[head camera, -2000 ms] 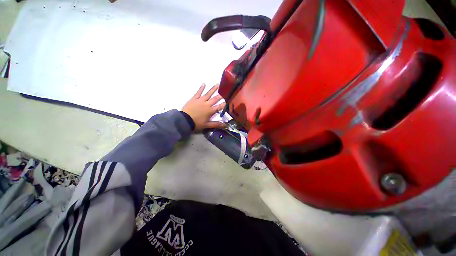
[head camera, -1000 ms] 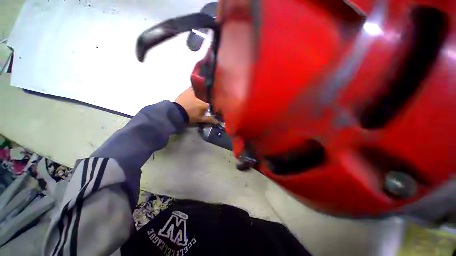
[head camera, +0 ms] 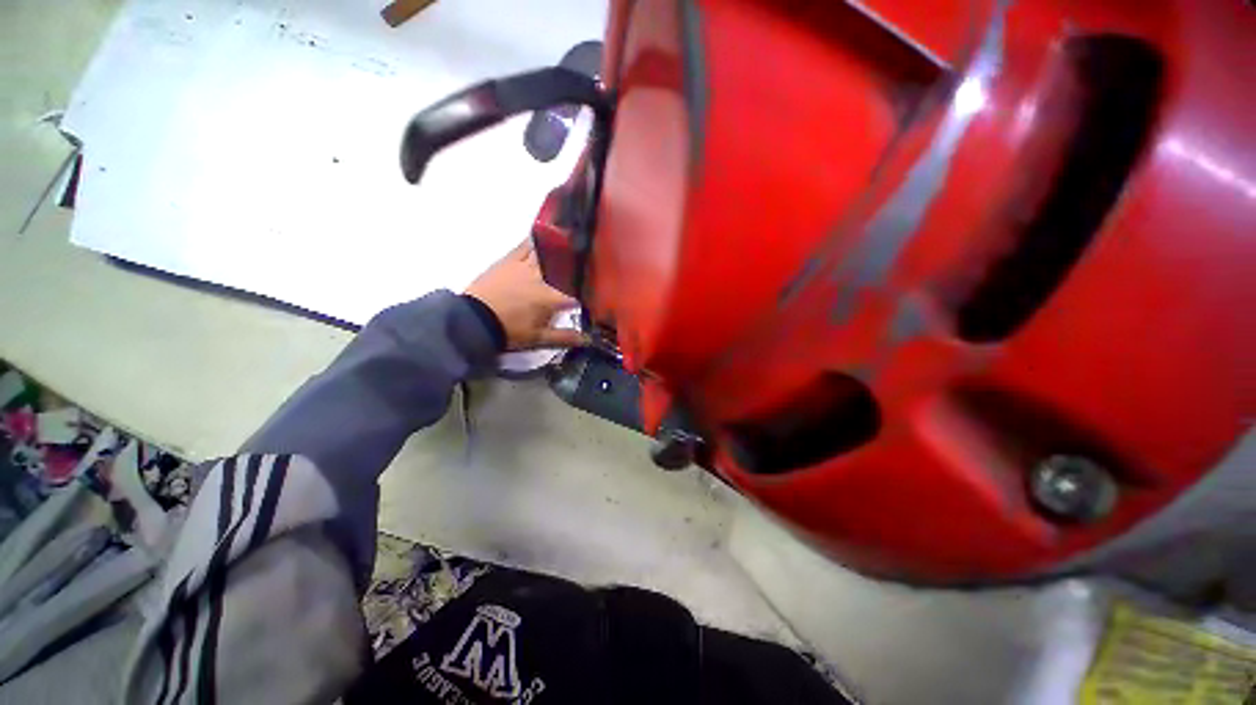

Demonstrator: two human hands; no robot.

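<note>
The red motor body of the cloth cutting machine [head camera: 827, 276] fills the right half of the view. A dark curved lever [head camera: 496, 108] juts from its front. The dark base plate [head camera: 602, 388] lies on the table below it. The fabric lay with its white paper top [head camera: 289, 152] spreads left of the machine; its dark edge shows at the near side. My left hand [head camera: 526, 300] lies at the lay's near edge beside the machine, its fingers hidden behind the red body. My right hand is not in view. The blade is hidden.
A cream table [head camera: 207, 351] runs under the lay. A brown strip [head camera: 405, 11] lies on the paper at the top edge. Thin scraps [head camera: 65, 179] are at the lay's far left end. Heaped fabric scraps [head camera: 83, 510] lie below the table edge. A yellow label [head camera: 1171, 668] shows at lower right.
The machine has shifted left and turned in view, its lever now farther left. My left hand, earlier spread flat with fingers visible, is now partly behind the body. A thin dark strip shows near my wrist.
</note>
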